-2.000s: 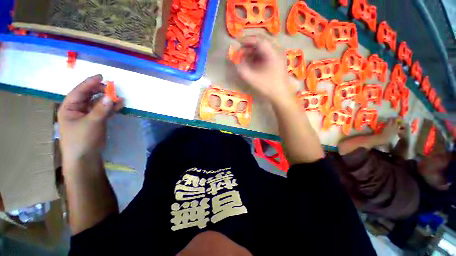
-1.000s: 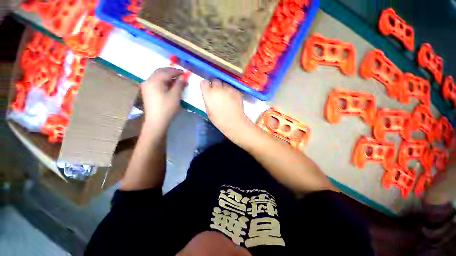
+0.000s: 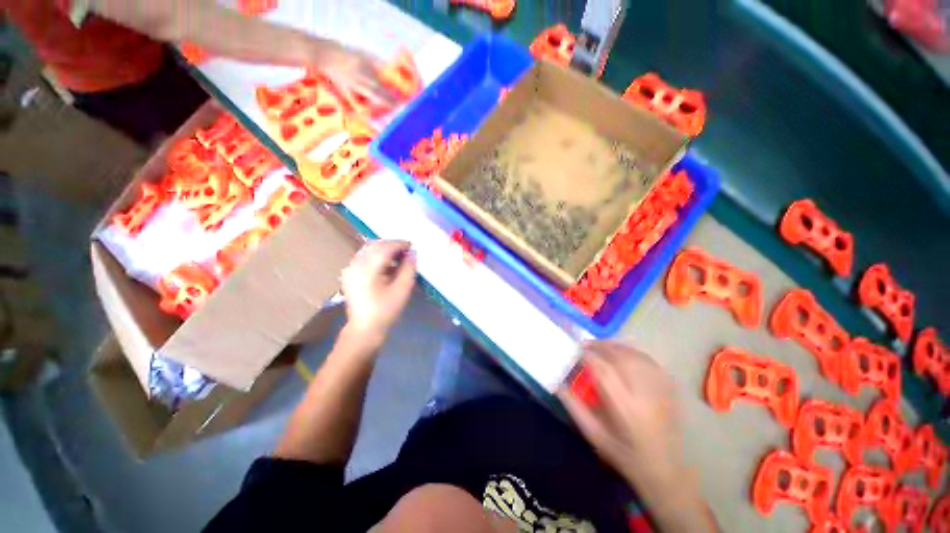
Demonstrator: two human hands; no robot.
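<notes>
My left hand is at the bench's near edge, left of centre, fingers curled together; a small dark spot shows between them, too unclear to name. My right hand is blurred, over the bench right of centre, its fingers closed around an orange housing that it mostly hides. Small orange parts lie on the white sheet between my hands. A blue tray holds orange parts and a cardboard box with dark metal parts scattered on its bottom.
More housings lie on the bench at right, others on the green conveyor. Housings are piled left of the tray, under another person's hand. A large open carton of housings stands below the bench edge at left.
The view has swung, showing more of the carton and the other person. My hands have moved apart; my right hand has gone right, onto the housing that lay by the tray corner.
</notes>
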